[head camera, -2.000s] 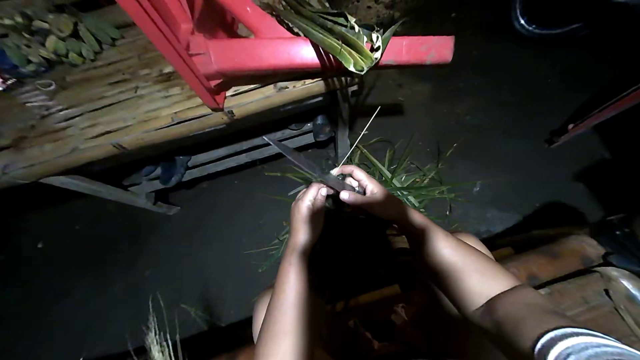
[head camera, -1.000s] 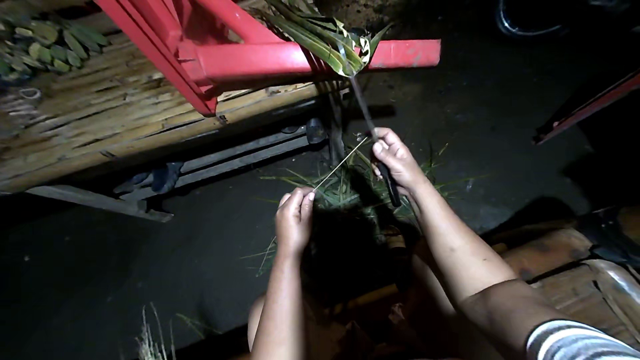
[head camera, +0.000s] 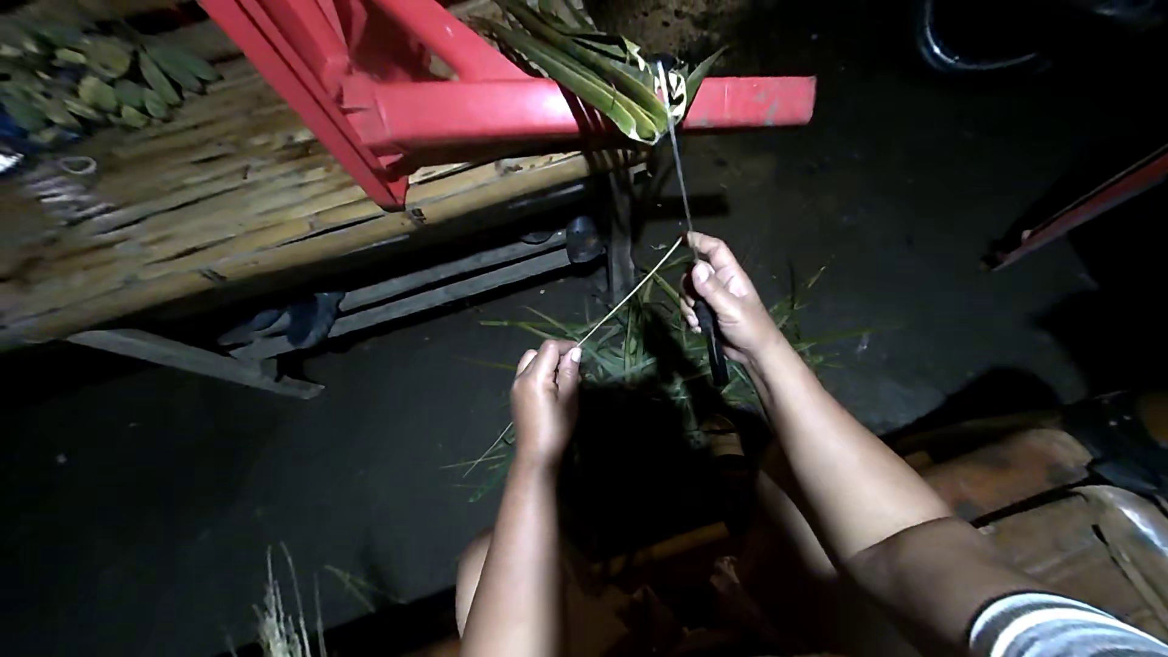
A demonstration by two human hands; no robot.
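My left hand pinches one end of a thin pale leaf rib, which slants up to the fingertips of my right hand. That right hand is closed around a knife with a black handle; its narrow blade points up, and its far end overlaps a bundle of long green leaves in this view. The leaves lie over the leg of a red plastic stool or chair. Below and between my hands, green leaf strips are scattered in a loose heap, partly in shadow.
The red plastic furniture rests at a bamboo-slat bench, with a pile of green leaves at its left. Dark ground lies below. Another red piece is at the right, above a bamboo or wooden seat. Dry stalks stand bottom left.
My hands were together at the knife two seconds ago and have moved apart, with the thin rib stretched between them. The blade, which pointed up-left, now points up.
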